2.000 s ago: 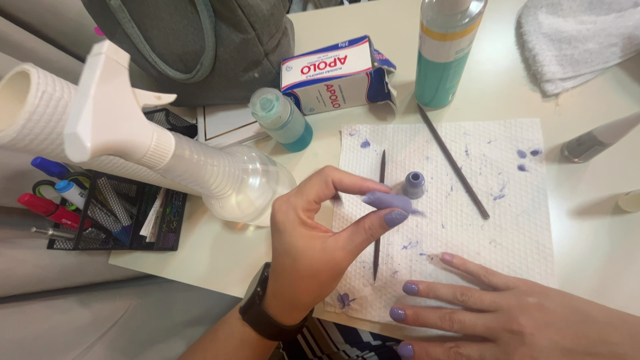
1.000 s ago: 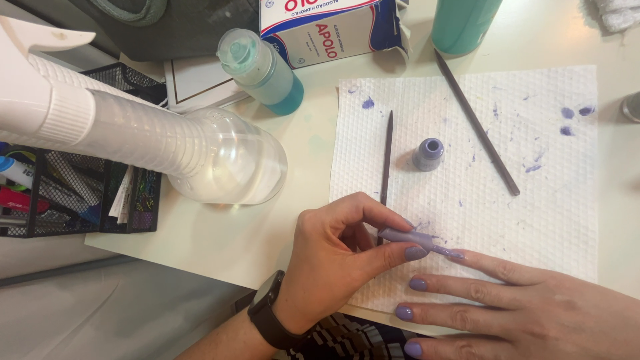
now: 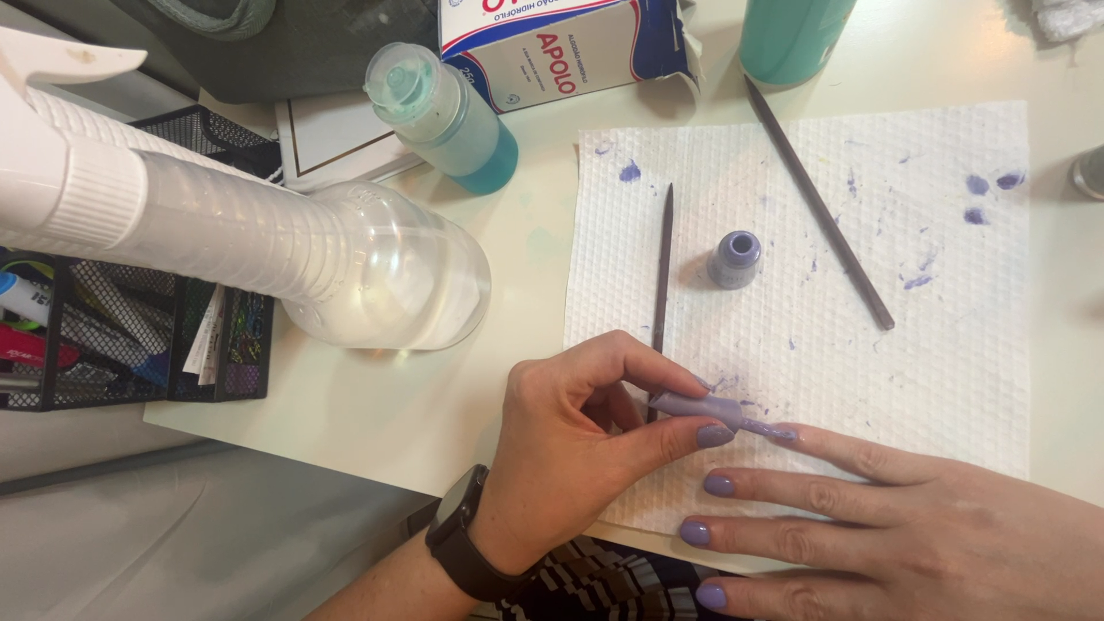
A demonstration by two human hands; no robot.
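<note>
Between thumb and fingers, my left hand [image 3: 578,440] holds the lilac cap of a nail polish brush [image 3: 703,410]. The brush tip touches the nail of an outstretched finger on my right hand [image 3: 897,517], which lies palm down, fingers apart, at the lower right. Its visible nails are purple. Beyond my hands the uncapped nail polish bottle [image 3: 735,261] stands upright on a white paper towel [image 3: 931,371] with purple smears. One thin dark stick [image 3: 664,267] lies left of the bottle, partly behind my left hand; a longer dark stick [image 3: 819,207] lies to its right.
A clear spray bottle [image 3: 388,267] stands left, near a black mesh organizer [image 3: 164,345] of pens. Behind are a small bottle of blue liquid [image 3: 448,121], a cotton box [image 3: 561,56], a grey bag [image 3: 345,52] and a teal bottle [image 3: 793,39]. The table's front edge [image 3: 345,457] runs below.
My left hand has brought the brush down to the right hand's fingernail, where it was raised above the towel two seconds ago. The view has moved closer to the table.
</note>
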